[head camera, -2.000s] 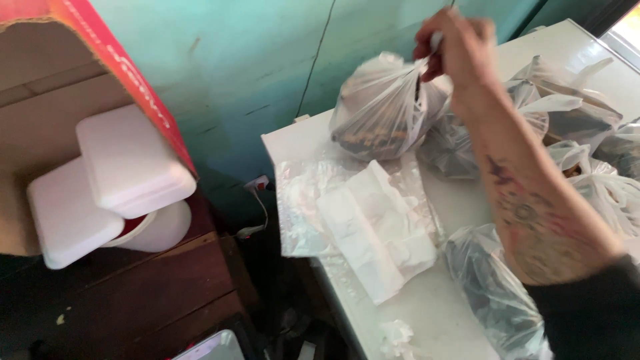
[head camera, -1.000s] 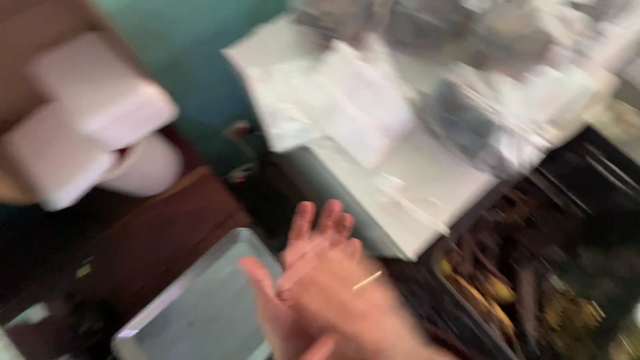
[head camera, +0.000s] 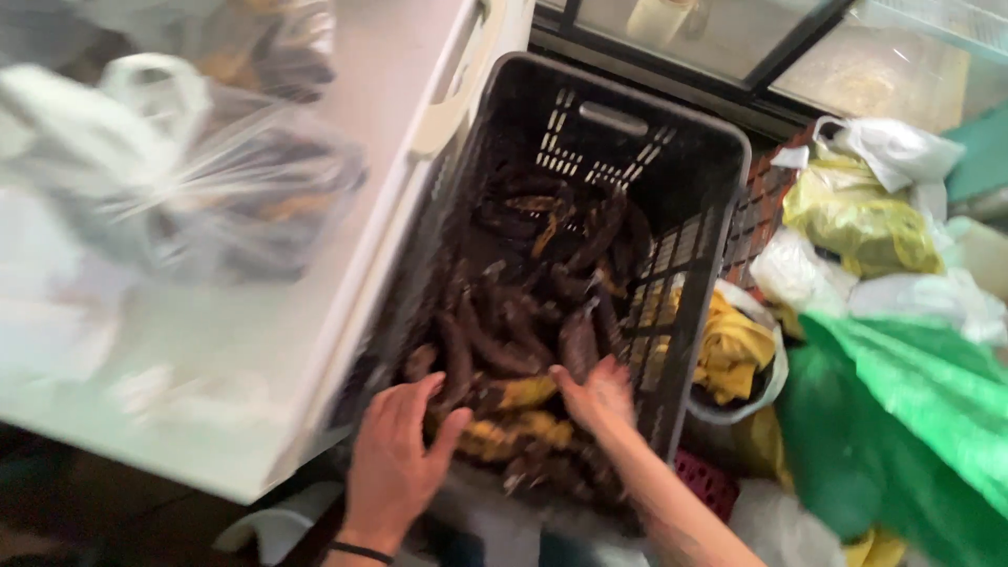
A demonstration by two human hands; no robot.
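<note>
A black plastic crate (head camera: 713, 236) holds many dark, very ripe plantains (head camera: 504, 339), some with yellow patches. Over the crate's near left part is my left hand (head camera: 405, 449), thumb and fingers apart, holding nothing, close to the plantains. Farther right, near the crate's right wall, my right hand (head camera: 598, 394) reaches down among the plantains, its thumb apart from the fingers; whether it touches one cannot be told. Tied clear plastic bags (head camera: 260, 189) with dark plantains inside lie on a white chest freezer (head camera: 331, 236) at the left.
A glass-fronted case with a black frame (head camera: 756, 94) stands behind the crate. To the right are a bucket with a yellow cloth (head camera: 732, 346), a yellow plastic bag (head camera: 866, 213), white bags and a green plastic sheet (head camera: 890, 425). The freezer's edge borders the crate's left side.
The view has swung right to the crate. Two seconds ago a hand held a tied bag on the white top; now both my hands are at the plantains and that bag is no longer held.
</note>
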